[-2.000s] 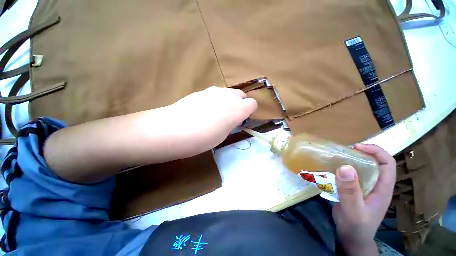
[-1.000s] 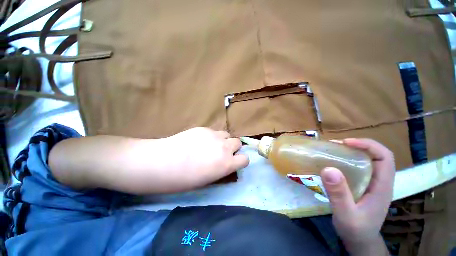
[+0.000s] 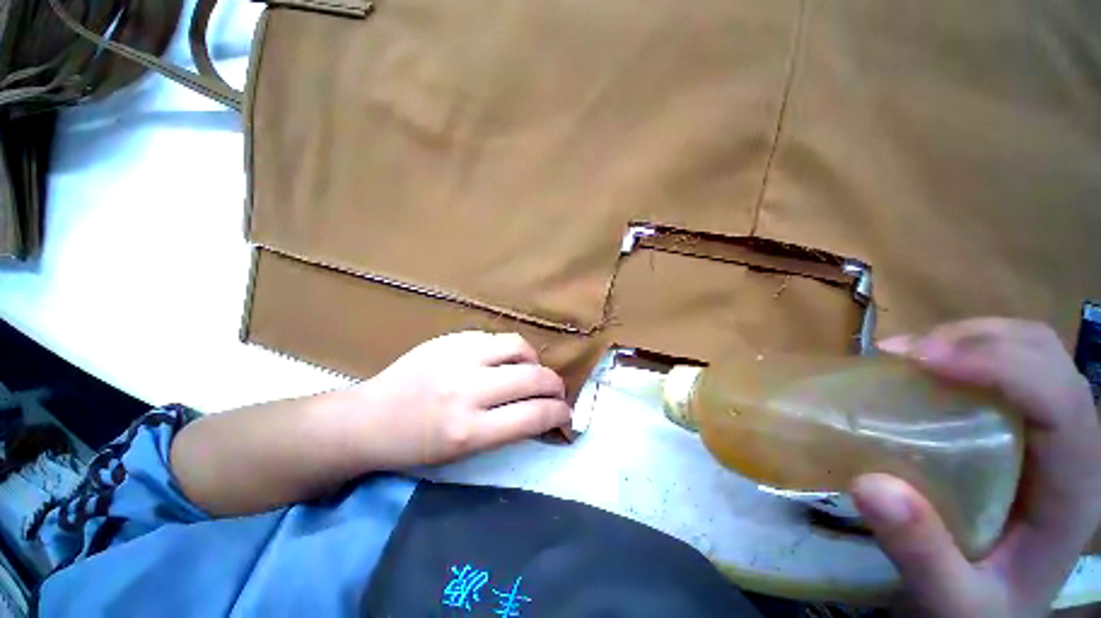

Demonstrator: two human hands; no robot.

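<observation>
The brown bag body panel [image 3: 507, 145] lies flat with its near edge towards me. A rectangular corner cut-out in that edge shows a brown layer [image 3: 724, 302] inside, with small white bits at its corners. My left hand [image 3: 465, 404] pinches the near edge left of the cut-out, where a white bit shows at the fingertips. My right hand [image 3: 966, 483] holds the glue bottle [image 3: 845, 423] on its side, its cap end pointing left just below the cut-out. The nozzle tip is hard to make out against the white. The far right of the panel is cut off by the frame.
The white table [image 3: 133, 229] shows at the left and below the cut-out, its near edge curving by my apron. Loose brown straps [image 3: 151, 60] lie at the top left beside a brown pile [image 3: 18, 181]. A dark label strip [image 3: 1091, 350] shows at the right edge.
The panel has shifted right in view, and its left end has come into sight. My left hand has gone from the cut-out to the near edge left of it. The bottle has moved right.
</observation>
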